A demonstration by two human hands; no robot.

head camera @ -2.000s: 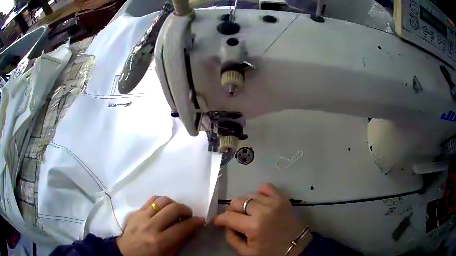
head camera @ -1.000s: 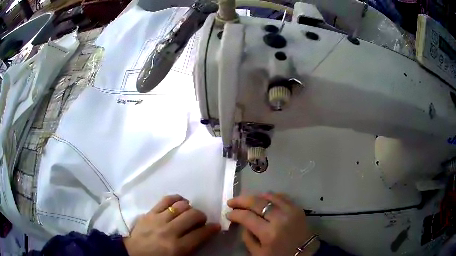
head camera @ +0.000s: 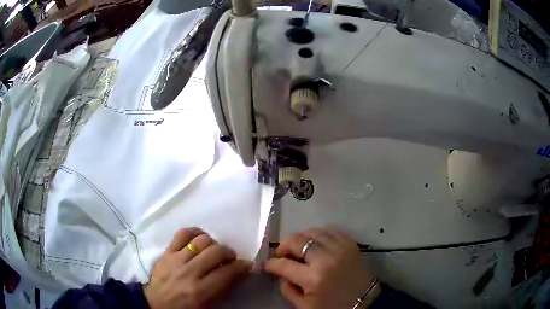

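Note:
A white garment piece (head camera: 151, 163) with thin dark double stitch lines lies left of the needle. Its folded edge (head camera: 264, 223) runs from under the presser foot (head camera: 265, 172) towards me. My left hand (head camera: 196, 268) lies on the cloth, its fingertips holding the near end of the edge. My right hand (head camera: 322, 265) is just right of the edge, thumb and index fingertips together close to its end; whether they pinch cloth is hard to tell. The off-white sewing machine (head camera: 386, 102) stands above and to the right.
White folded strips (head camera: 30, 139) lie at far left beside plaid cloth (head camera: 51, 175). A plastic-wrapped grey piece (head camera: 178, 69) is left of the machine head. A loose thread (head camera: 362, 192) lies on the bed. A control panel (head camera: 521, 39) is at upper right.
The view swung right and back again. The fold was spread flatter one second ago and is narrower and turned up now. Both hands stay near its end.

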